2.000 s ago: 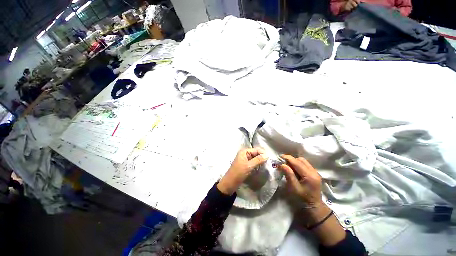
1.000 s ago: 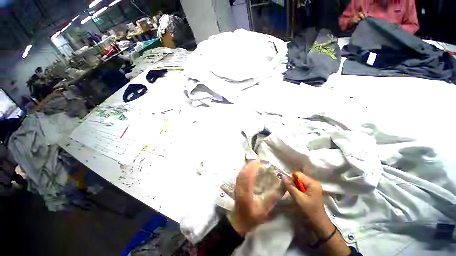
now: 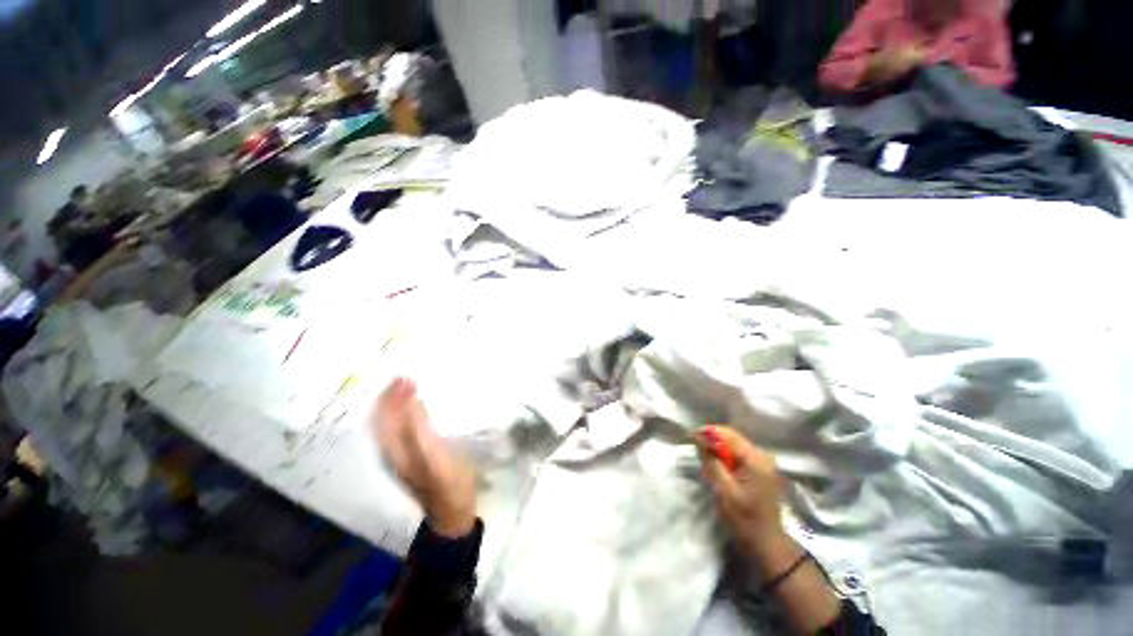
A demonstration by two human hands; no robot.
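Note:
A large off-white garment [image 3: 621, 509] lies crumpled on the table before me and spreads to the right, with a dark round fastener near my right wrist. My left hand [image 3: 426, 457] is blurred, fingers apart and empty, raised to the left of the garment. My right hand [image 3: 746, 487] is closed around red-orange thread snips [image 3: 721, 447] at the garment's middle; the blades cannot be made out. Whether its fingertips also pinch cloth I cannot tell.
A rounded pile of off-white garments [image 3: 574, 162] stands beyond. Dark fabric loops [image 3: 321, 247] and a printed paper sheet [image 3: 255, 326] lie left on the white table [image 3: 982, 255]. Dark grey garments [image 3: 969, 143] lie before a person in pink [image 3: 926, 44]. Cloth heaps [image 3: 87, 410] are beyond the left edge.
My left hand has let go of the cloth and moved left. The worked piece has dropped into the crumpled garment. The red snips have come into view in my right hand since the earliest frame.

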